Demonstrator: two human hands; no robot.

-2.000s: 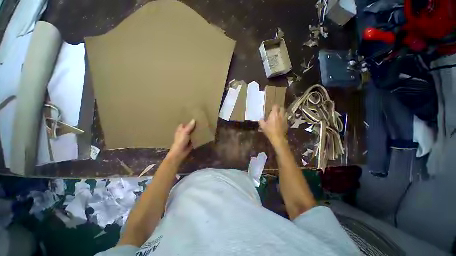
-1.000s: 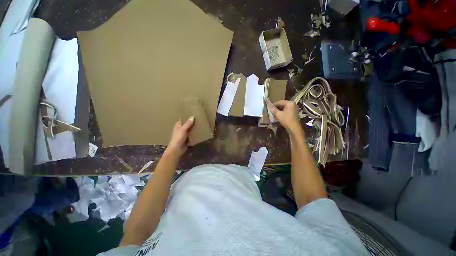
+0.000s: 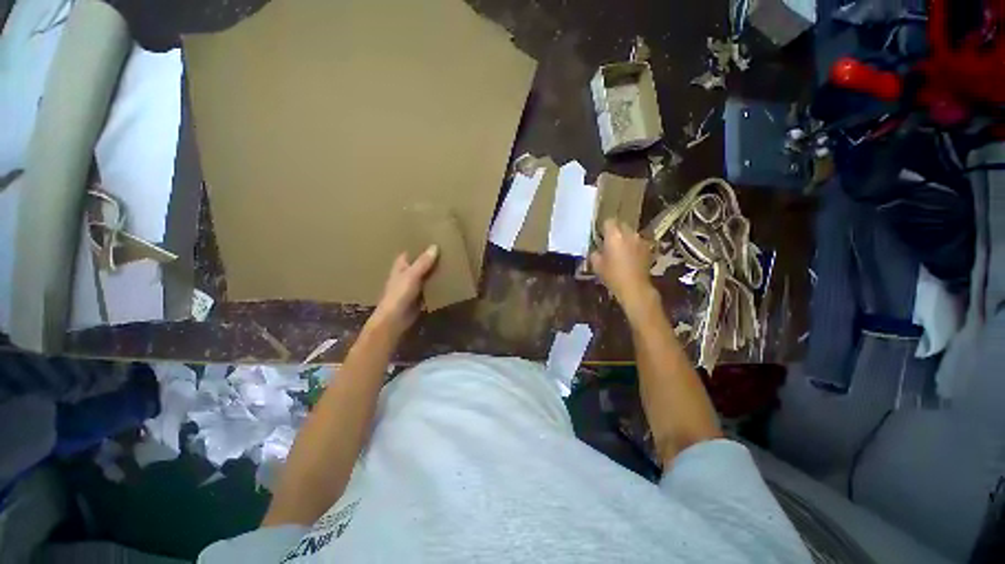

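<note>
A large tan sleeve panel stack point(image 3: 342, 154) lies flat on the dark table. Small tan cut pieces point(image 3: 449, 259) lie on its lower right corner. My left hand point(image 3: 410, 278) grips their left edge, thumb on top. My right hand point(image 3: 620, 260) is at the lower end of another small tan stack point(image 3: 623, 198), fingertips on its edge; whether it grips a piece is hard to tell. White small pieces point(image 3: 573, 209) and another narrow tan piece point(image 3: 537, 212) lie between the panel and that stack.
A rolled bundle point(image 3: 68, 165) lies on white sheets at left. At right are a small open cardboard box point(image 3: 626, 108), a grey-blue box point(image 3: 760, 143), a tangle of tie strips point(image 3: 711, 259) and dark garments point(image 3: 849, 253). Paper scraps point(image 3: 226, 413) are heaped below the table edge.
My right hand earlier lifted the edge of the small right stack; now that stack lies flatter, with my fingers at its lower end. My left hand stays at the small pieces on the panel.
</note>
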